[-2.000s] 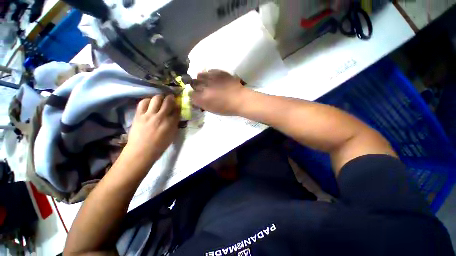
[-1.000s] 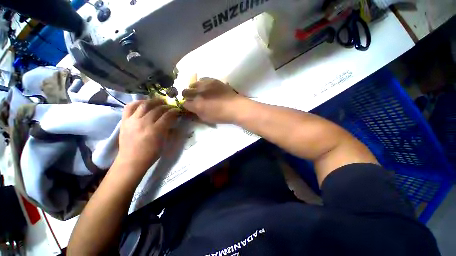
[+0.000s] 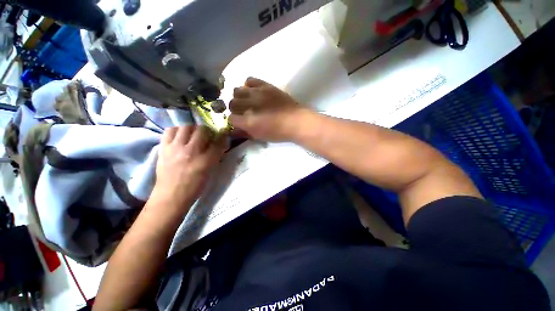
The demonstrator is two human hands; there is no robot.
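The garment [image 3: 97, 164], pale grey with dark bands and a tan edge, lies bunched on the table left of the sewing machine head [image 3: 182, 48]. My left hand [image 3: 188, 155] lies on the garment's edge just in front of the yellow-lit presser foot area [image 3: 210, 112], fingers bent down over the fabric. My right hand [image 3: 258, 112] is right of the needle area, with fingertips pinched on a dark piece of the garment's edge. The fingertips and needle are partly hidden and blurred by glare.
Black-handled scissors [image 3: 447, 27] lie at the right end of the machine. A cream sheet [image 3: 304, 54] is under the machine arm. A blue plastic basket [image 3: 487, 152] stands right, below the white table [image 3: 389, 91]. A blue item shows at upper left.
The fabric bundle at left has shifted and flattened since two seconds ago. My hands stay beside the needle, the right hand's fingers now more curled. The camera view has shifted slightly.
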